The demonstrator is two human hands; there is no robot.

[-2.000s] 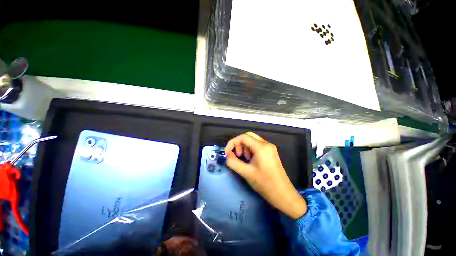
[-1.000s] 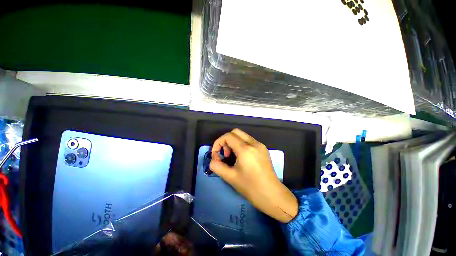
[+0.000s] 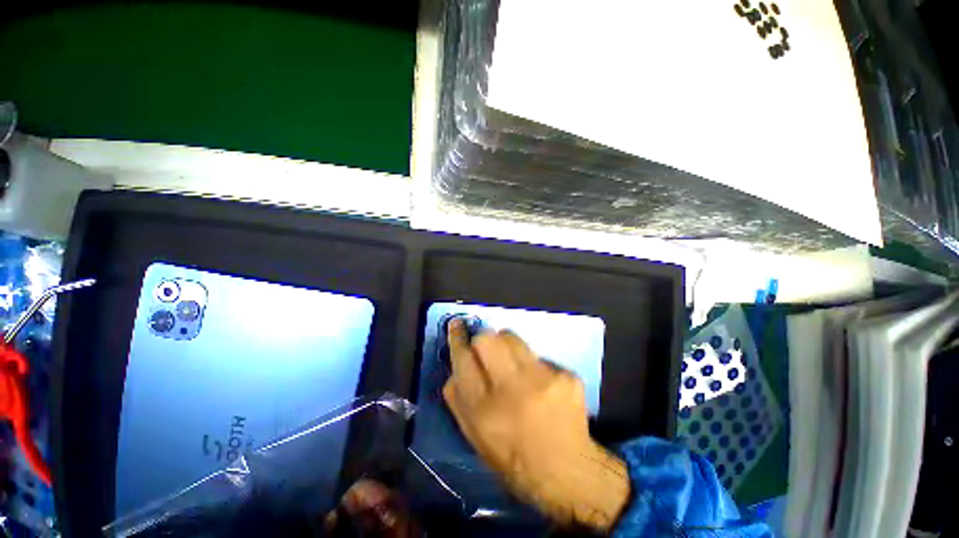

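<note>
Two light-blue tablets lie in a black two-slot foam tray (image 3: pixel 413 315). The left tablet (image 3: pixel 247 347) shows its camera bump (image 3: pixel 177 308) at the upper left corner. My right hand (image 3: pixel 526 420) is over the right tablet (image 3: pixel 557 342). Its index fingertip presses on that tablet's camera bump, partly hiding it; the other fingers are curled and no held piece shows. Clear protective film (image 3: pixel 305 436) lies wrinkled over the lower parts of both tablets. A dark, blurred part of what looks like my left hand (image 3: pixel 373 510) shows at the bottom edge; its grip is unclear.
A tall stack of blister trays (image 3: pixel 589 184) with a white paper sheet (image 3: pixel 673 95) stands behind the tray. A lens sheet (image 3: pixel 726 420) and edge-on white foam trays (image 3: pixel 868 410) are at right. An orange-red air blow gun (image 3: pixel 19 394) and white bottle (image 3: pixel 47 194) are at left.
My right hand has gone from a thumb-and-finger pinch at the right tablet's camera bump to an extended index finger pressing there. The view has shifted slightly.
</note>
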